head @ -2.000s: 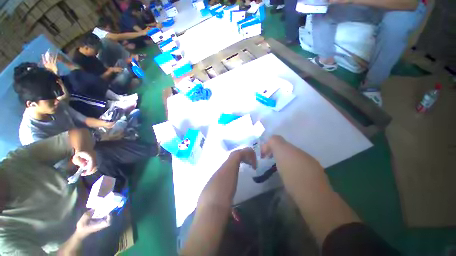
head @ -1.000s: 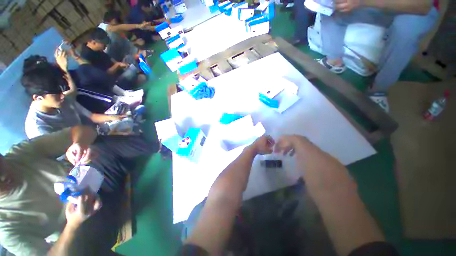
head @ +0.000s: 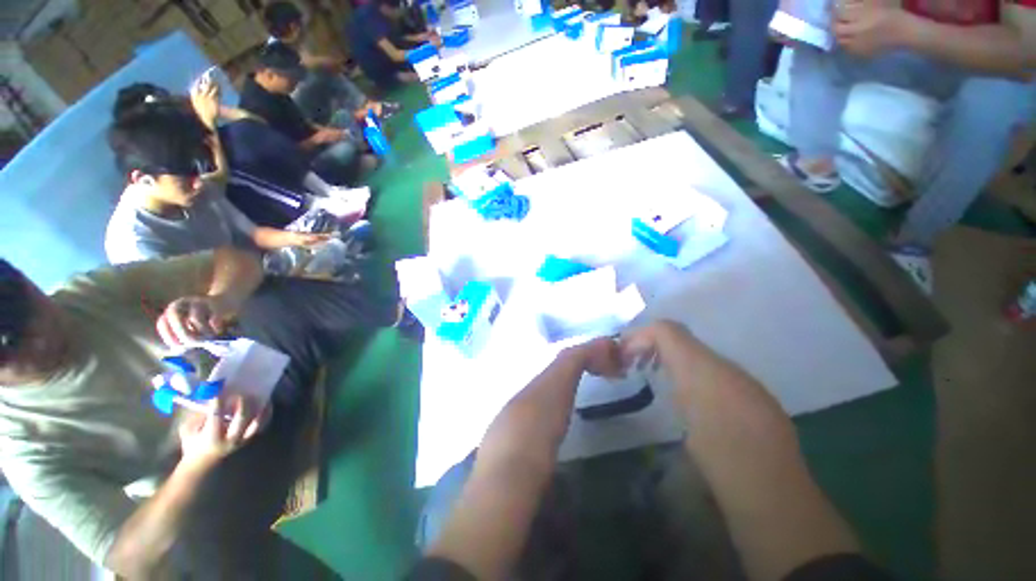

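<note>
My left hand (head: 602, 356) and my right hand (head: 656, 342) are close together over the near part of the white board (head: 750, 340), fingers bent inward. Something small and pale may be between the fingertips; it is too small and blurred to name. A white device with a dark band (head: 615, 405) is just below my hands, nearest to me. Beyond my hands is an open white box (head: 577, 304) with a blue panel. Left of it is an open blue-and-white retail box (head: 464, 311) with raised white flaps.
Another blue-and-white box (head: 673, 234) is open on the board's far right. A blue bundle (head: 501, 203) lies at the far left. Wooden pallet beams (head: 812, 204) edge the board. Seated people are at the left; one holds a white box (head: 244, 372). Another person sits at upper right.
The view has shifted, so the scene sits further right and lower. My hands stay close together. The dark band below them looks longer and more curved than one second ago.
</note>
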